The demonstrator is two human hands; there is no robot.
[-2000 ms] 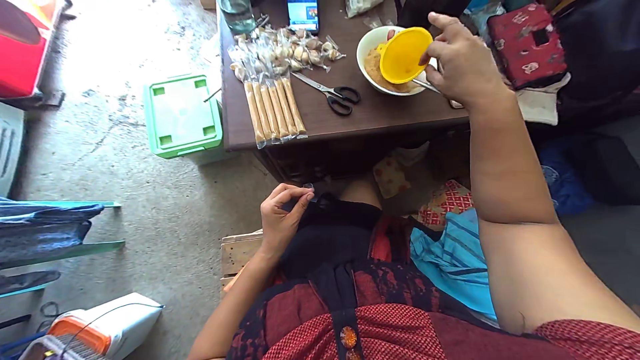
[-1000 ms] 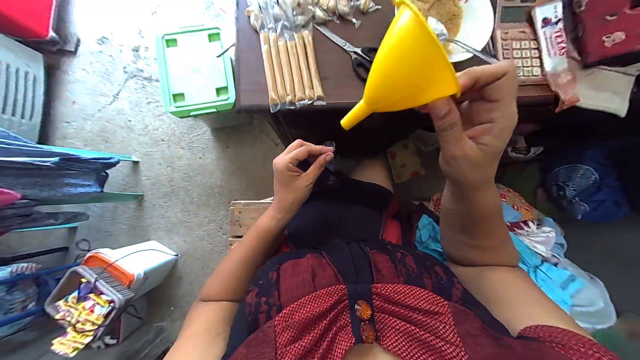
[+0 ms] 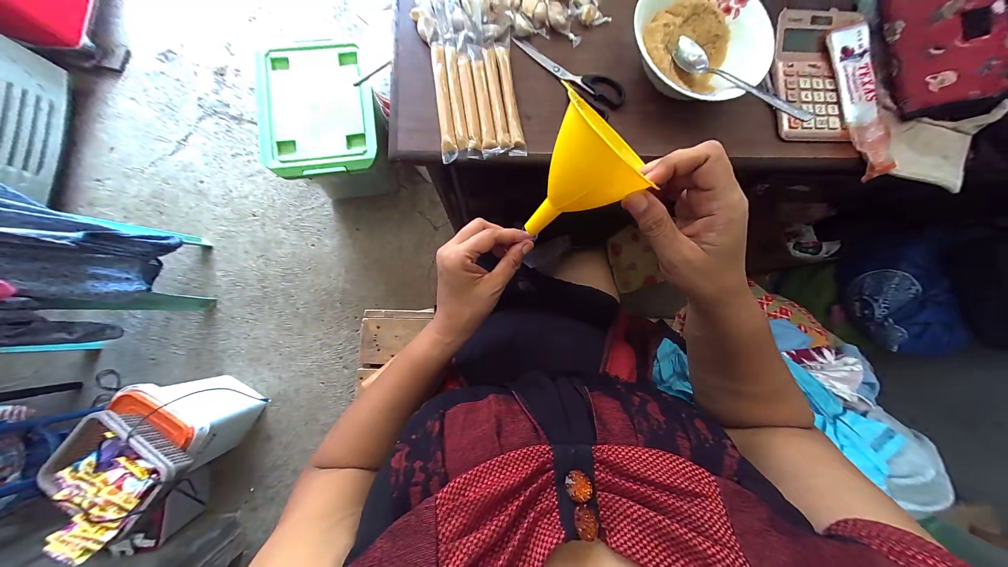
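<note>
My right hand (image 3: pixel 693 220) pinches the rim of a yellow plastic funnel (image 3: pixel 587 161), tilted with its spout down to the left. At the spout's tip, my left hand (image 3: pixel 480 272) pinches a small clear plastic piece (image 3: pixel 529 235), mostly hidden by the fingers. Beyond the funnel, black-handled scissors (image 3: pixel 571 77) lie on the dark wooden table (image 3: pixel 732 130). Left of them are several long clear packets of brown powder (image 3: pixel 476 98), with small knotted packets (image 3: pixel 543 14) above. A white bowl (image 3: pixel 748 47) holds brown powder (image 3: pixel 681 27) and a metal spoon (image 3: pixel 693 57).
A calculator (image 3: pixel 811 79) and a red-and-clear plastic pack (image 3: pixel 854 87) lie right of the bowl, beside a red patterned bag (image 3: pixel 945 55). A green-and-white lidded box (image 3: pixel 319 110) stands on the floor at the table's left. A basket of yellow wrappers (image 3: pixel 110 480) is at lower left.
My right hand has brought the funnel from over the bowl down toward my lap. Its spout now meets my left fingers, where a gap showed one second ago.
</note>
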